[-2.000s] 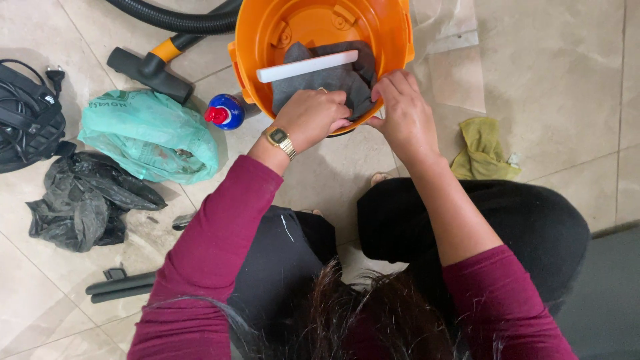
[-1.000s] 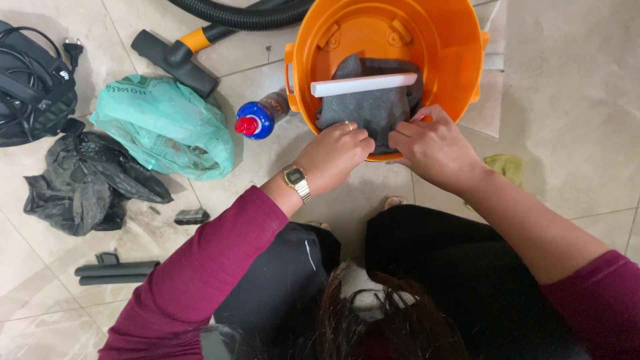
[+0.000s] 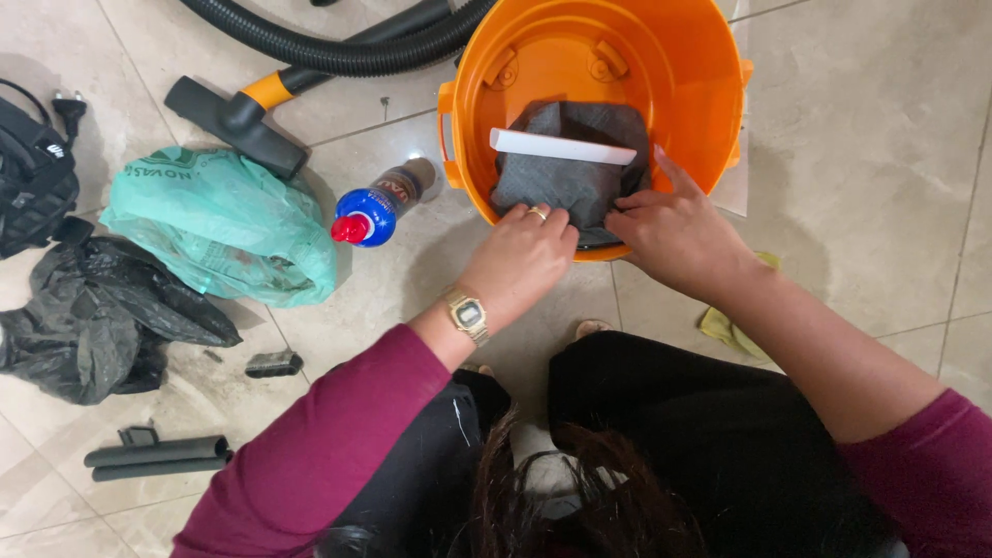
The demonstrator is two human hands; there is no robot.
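Note:
An orange plastic vacuum tank (image 3: 690,101) stands open on the floor, a grey cloth-like filter bag (image 3: 558,186) inside it. Across the bag lies a white plastic strip (image 3: 563,146). My left hand (image 3: 523,260), with a ring and a watch at the wrist, bends over the near rim with its fingertips on the bag's near edge. Close beside it, my right hand (image 3: 686,232) has thumb and fingers at the bag's near right edge, its index finger stretched out along the tank's inner wall. The fingertips of both hands are partly hidden, so how firmly they grip is unclear.
Left of the tank are a blue bottle with a red cap (image 3: 376,208), a green plastic bag (image 3: 225,225), a floor nozzle (image 3: 232,124), a black hose (image 3: 341,54) and a black bag (image 3: 101,310). A small brush (image 3: 273,364), crevice parts (image 3: 159,453) and a yellowish cloth (image 3: 732,329) lie nearer.
My right index finger now stretches out along the tank wall. Both hands stay at the tank's near rim, and the white strip now slopes down to the right. The view has shifted.

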